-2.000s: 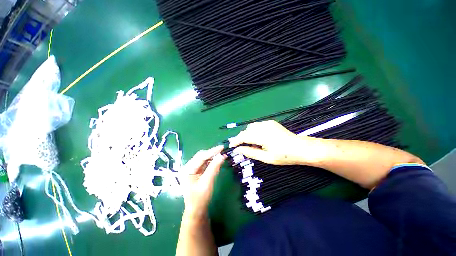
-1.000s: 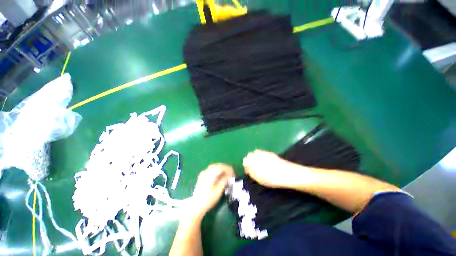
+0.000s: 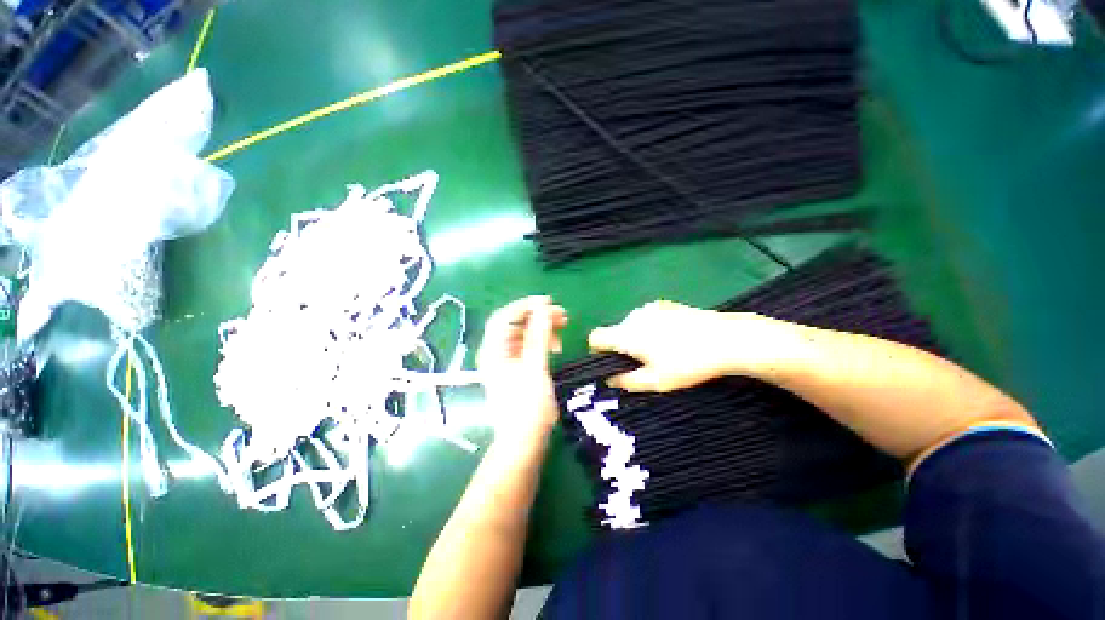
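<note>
The marked black cables (image 3: pixel 751 448) lie in a pile against my body, with short white markers (image 3: pixel 620 466) in a stepped row near their left ends. My left hand (image 3: pixel 524 357) is left of these ends, fingers curled; a white marker strip (image 3: pixel 439 378) runs from the tangled heap (image 3: pixel 321 327) into it. My right hand (image 3: pixel 666 348) rests over the pile's upper edge, its fingertips bent down at the cable ends. What lies under these fingertips is hidden. A gap shows between the two hands.
A larger stack of unmarked black cables (image 3: pixel 691 121) lies beyond my hands, with a stray cable (image 3: pixel 630 151) slanting across it. A crumpled clear plastic bag (image 3: pixel 121 206) lies at the left on the green tabletop (image 3: pixel 364 133). A white object (image 3: pixel 1032 17) is at the top right edge.
The camera view has shifted. Compared with the earliest frame, my left hand has come away from my right hand's fingertips. The separate cable with a white marker above my right hand no longer shows.
</note>
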